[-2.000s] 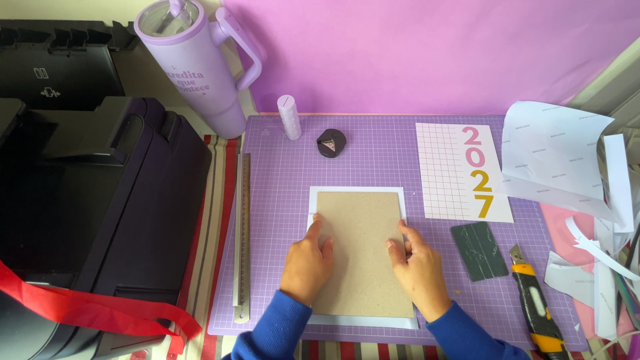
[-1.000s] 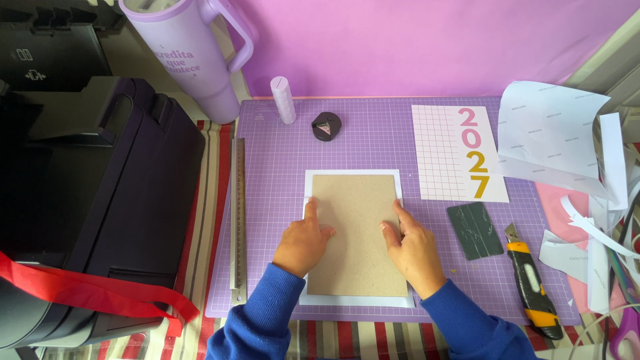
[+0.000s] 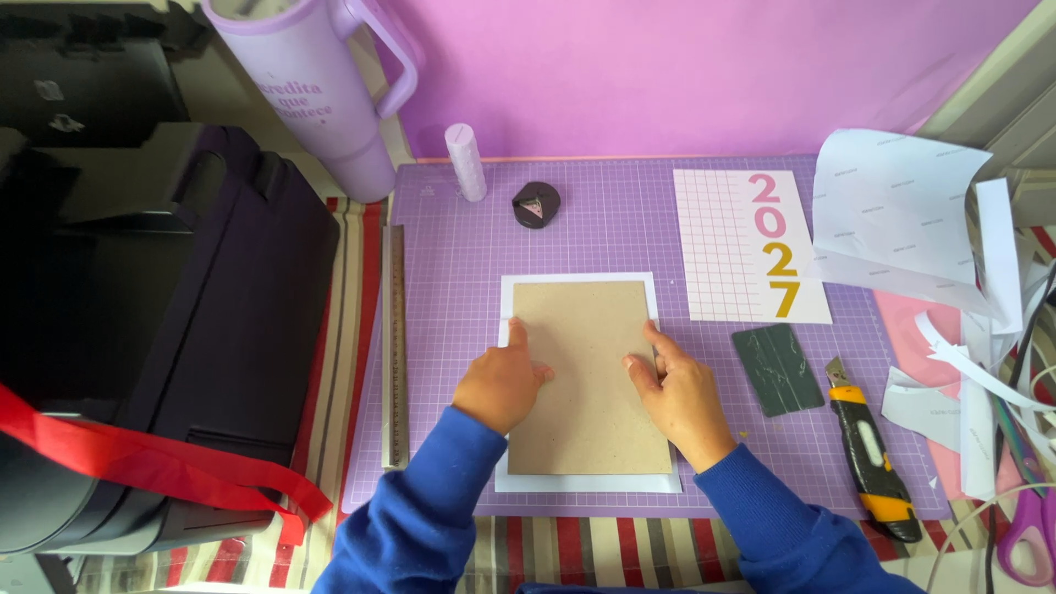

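A beige chipboard sheet (image 3: 587, 412) lies on a slightly larger white sheet (image 3: 577, 483), whose margin shows on all sides. My left hand (image 3: 502, 378) touches the board's left edge, index finger pointing away and thumb on its face. At the right edge, my right hand (image 3: 678, 389) rests with index finger and thumb on or beside the board. Both sheets lie on a purple gridded cutting mat (image 3: 462, 330). To the right are a dark green squeegee card (image 3: 777, 370), a yellow and black utility knife (image 3: 873, 454) and a printed 2027 sheet (image 3: 718, 247).
A metal ruler (image 3: 394, 346) lies along the mat's left side. Beyond the board are a black corner punch (image 3: 536, 205) and a lilac cylinder (image 3: 466, 162). A lilac tumbler (image 3: 309, 91) and black printer (image 3: 165, 289) stand left. Paper scraps (image 3: 940, 404) and purple-handled scissors (image 3: 1027, 536) lie right.
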